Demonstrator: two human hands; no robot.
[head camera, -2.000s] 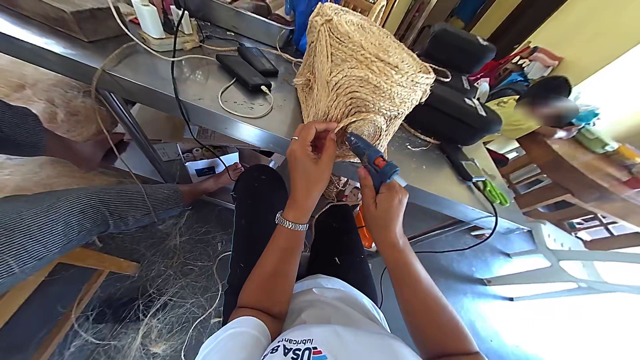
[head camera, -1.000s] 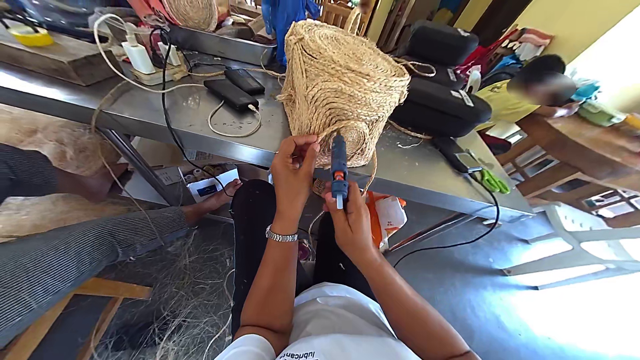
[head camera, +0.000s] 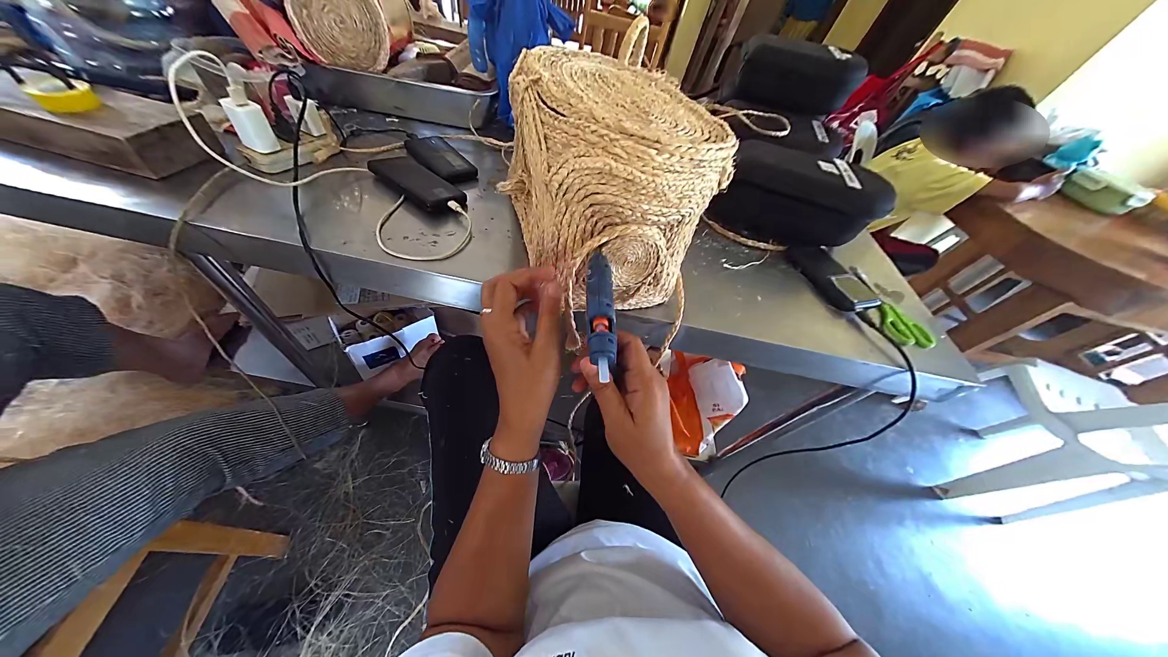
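Note:
A woven bag of braided natural-fibre rope (head camera: 630, 155) stands at the front edge of the metal table, with a coiled round of braid low on its near side. My right hand (head camera: 634, 397) is closed around a blue glue gun (head camera: 599, 306) with a glue stick showing at its rear end. The gun's front lies over the lower part of the bag, beside the coiled round; whether its tip touches is hidden. My left hand (head camera: 525, 333) is at the bag's lower left edge, its fingers bent at the braid. Whether it pinches a strand is not clear. A loose braid hangs at the bag's lower right.
Power banks (head camera: 417, 182), cables and a power strip (head camera: 287, 151) lie left on the metal table (head camera: 301, 237). Black cases (head camera: 803, 192) stand right of the bag. A co-worker (head camera: 931, 178) sits at a wooden table. Another person's legs (head camera: 164, 493) are at left, a white plastic chair (head camera: 1068, 429) at right.
My right hand has turned the glue gun from a slant to nearly upright in view and moved it left, closer to my left hand. The view has shifted a little.

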